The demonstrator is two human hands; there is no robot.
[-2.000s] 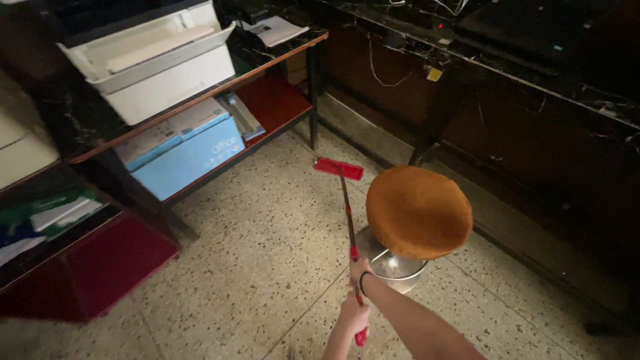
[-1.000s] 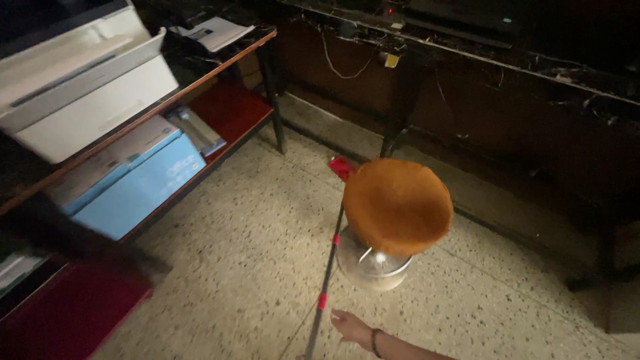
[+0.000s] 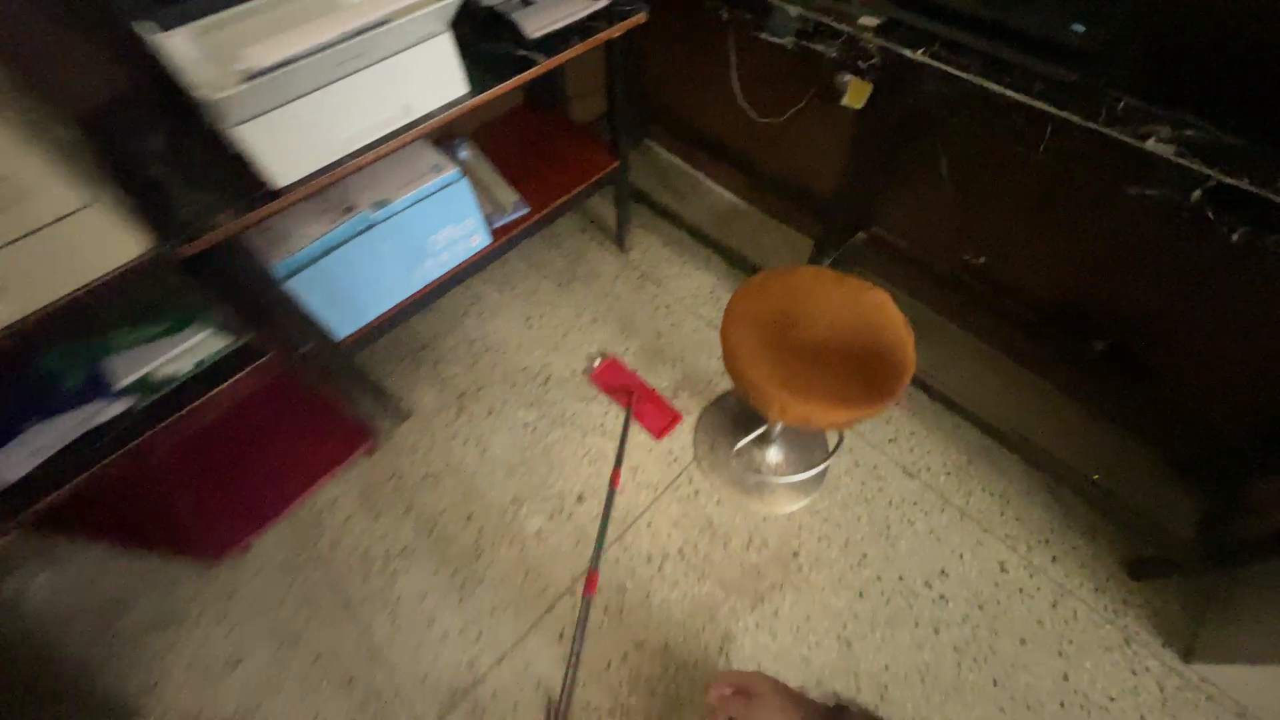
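Observation:
A flat mop with a red head (image 3: 636, 397) lies against the speckled floor, left of a round stool with an orange-brown padded seat (image 3: 818, 345) and a shiny metal base. The mop's grey pole with red joints runs down to the bottom edge, where its grip is out of frame. At the bottom edge shows part of my right hand (image 3: 755, 695), blurred, to the right of the pole and apart from it; its fingers are too unclear to read. My left hand is outside the view.
Dark shelving at the left holds a white machine (image 3: 350, 110), a light blue box (image 3: 395, 250) and papers. A dark red panel (image 3: 230, 460) is low at the left. Along the right runs a dark desk (image 3: 1000, 85) with a hanging cable (image 3: 745, 105) and a yellow item.
The mop head has moved out from beside the stool to the open floor nearer me. Both hands were on the pole two seconds ago; now only part of my right hand shows.

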